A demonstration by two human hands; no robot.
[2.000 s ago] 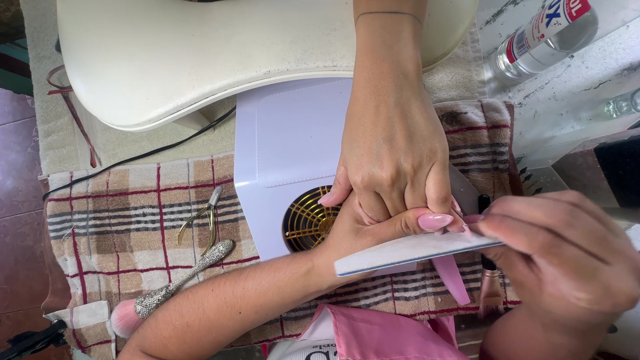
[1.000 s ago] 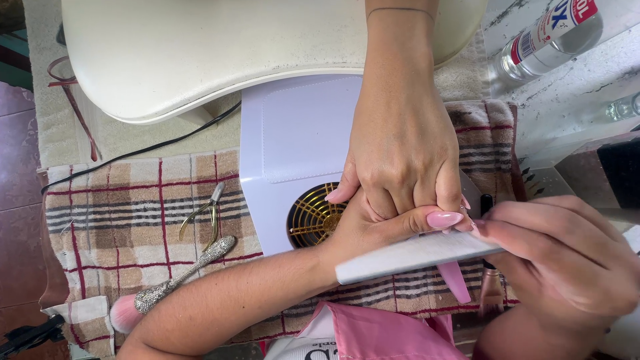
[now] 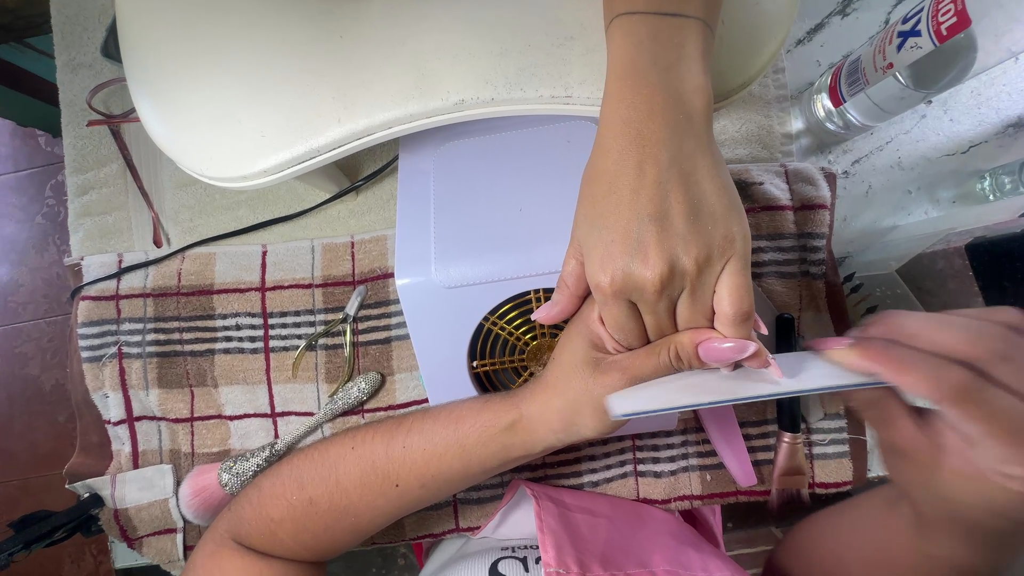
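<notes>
My left hand reaches in from the lower left and holds the fingers of another person's hand, which comes palm down from the top. The long pink thumbnail of my left hand points right. My right hand, blurred, grips the right end of a white nail file with a blue core. The file lies across, just below that thumbnail and by the other person's fingertips; exact contact cannot be told. Under the hands is a lilac nail dust collector with a round gold fan grille.
A white padded armrest stands behind. On the plaid towel lie cuticle nippers, a glittery-handled pink brush and a black-handled brush. A black cable runs left. A clear bottle stands upper right.
The nail file and my right hand have shifted to the right relative to the held fingers. My left hand keeps its hold on the other person's fingers.
</notes>
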